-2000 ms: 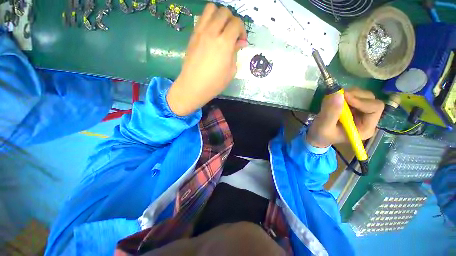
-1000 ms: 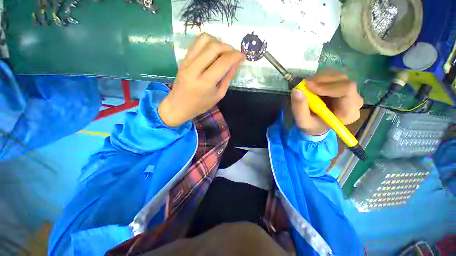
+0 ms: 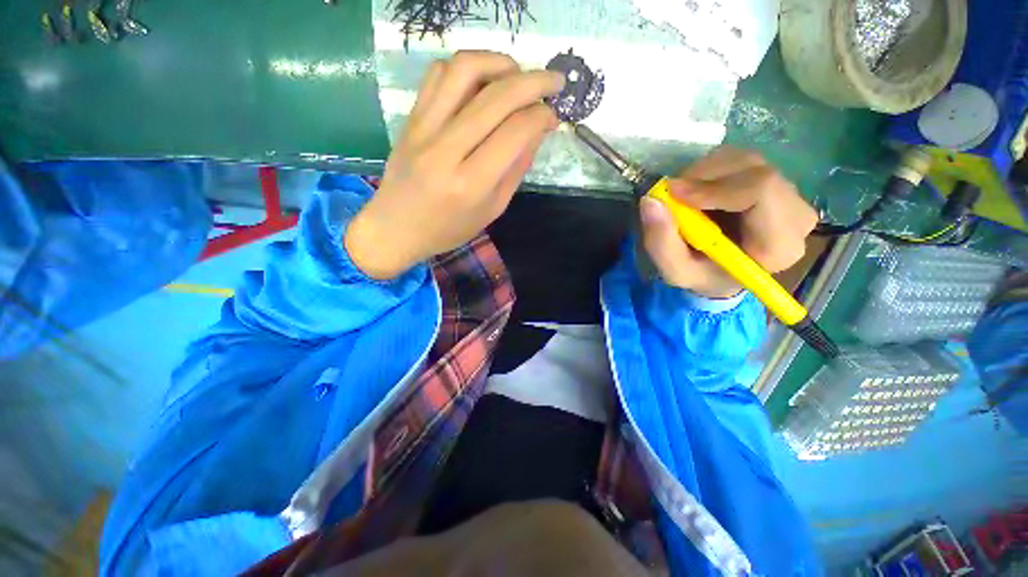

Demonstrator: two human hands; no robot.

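A dark round circuit board point(image 3: 578, 88) lies on the pale work sheet point(image 3: 665, 107). My left hand point(image 3: 460, 152) is at its left edge, with fingertips on the board; whether they pinch a wire there is too small to tell. My right hand point(image 3: 733, 220) holds the yellow soldering iron point(image 3: 727, 250) like a pen. The iron's metal tip is at the board's lower edge, close to my left fingertips. A loose pile of short black wires point(image 3: 457, 14) lies on the sheet above my left hand, cut off by the top edge.
A beige tape roll point(image 3: 812, 56) with silvery bits inside stands at the upper right, beside a blue soldering station point(image 3: 1001, 56). Clear component trays point(image 3: 874, 400) are at lower right. Small dark parts point(image 3: 96, 23) lie at upper left. A neighbour's blue sleeve point(image 3: 90, 248) is at left.
From two seconds ago, my left hand has moved from the wire pile to the board, and the iron has come down-left to the board's edge. The view has shifted, so the bench appears higher.
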